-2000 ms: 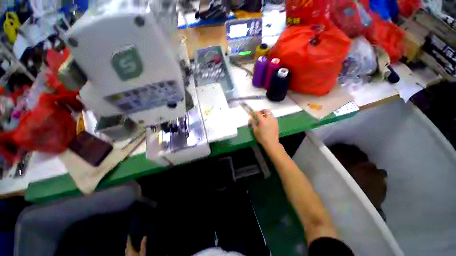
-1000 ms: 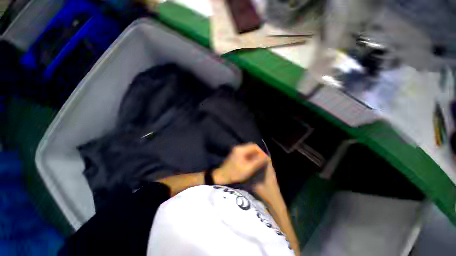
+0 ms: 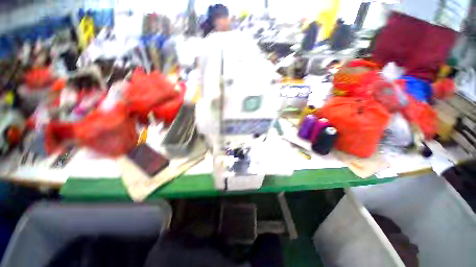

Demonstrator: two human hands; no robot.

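Observation:
Neither of my hands is in view. The picture is blurred. Nearest in front is the white sewing machine point(image 3: 242, 99) with a green square logo, standing at the table's front edge. Left of it a dark reddish flat object point(image 3: 147, 159) lies on a beige sheet point(image 3: 134, 183). Right of it a thin yellow-handled tool point(image 3: 302, 152) lies on the white table top point(image 3: 282, 161). Purple and black thread cones point(image 3: 324, 140) stand further right.
A grey bin point(image 3: 94, 214) with dark cloth is at lower left. A white bin point(image 3: 360, 229) with brown cloth is at lower right. Red plastic bags point(image 3: 357, 125) sit on the table, with more point(image 3: 107, 130) at left. A person point(image 3: 218, 20) is behind the machine.
The view has swung up and right from the grey bin to the table and room. Both hands, seen close together over my lap a second ago, have left the picture.

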